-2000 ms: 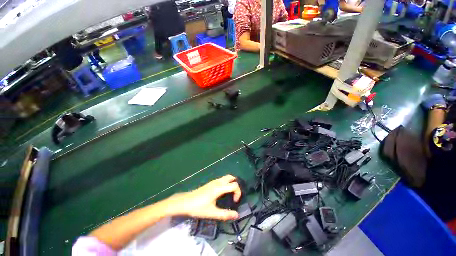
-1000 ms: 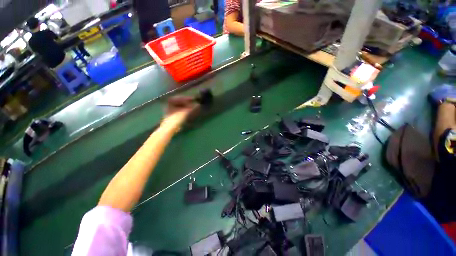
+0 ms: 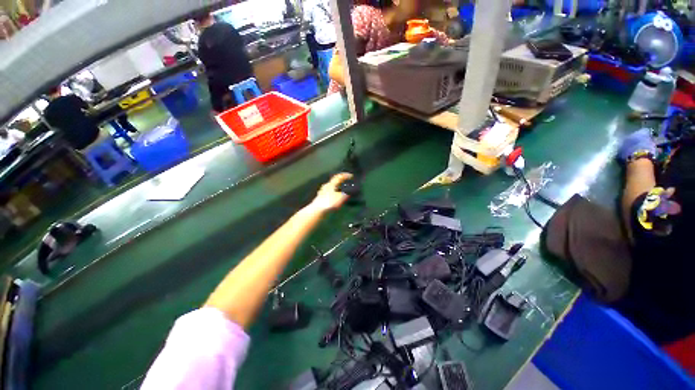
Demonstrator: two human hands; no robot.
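My left hand (image 3: pixel 333 195), bare, with a pale pink sleeve, reaches from the lower left over the sunken green belt (image 3: pixel 190 251). Its fingers close on a small black power adapter (image 3: pixel 350 187), partly hidden by the fingers. A thin dark cord shows just beyond it. A loose heap of black adapters with cords (image 3: pixel 404 293) lies on the green bench at the right of my arm. One adapter (image 3: pixel 286 315) lies apart, left of the heap, prongs up. My right hand is not in view.
A red basket (image 3: pixel 268 128) and a white sheet (image 3: pixel 177 185) are beyond the belt. A pale post (image 3: pixel 482 72) with taped items stands behind the heap. A dark cloth-like thing (image 3: pixel 587 247), a person's arm (image 3: pixel 638 183) and a blue bin (image 3: pixel 617 354) are at the right.
My left hand has moved from near the heap out over the belt, then rightward onto an adapter. Its earlier blurred dark load no longer shows separately. The camera view has shifted.
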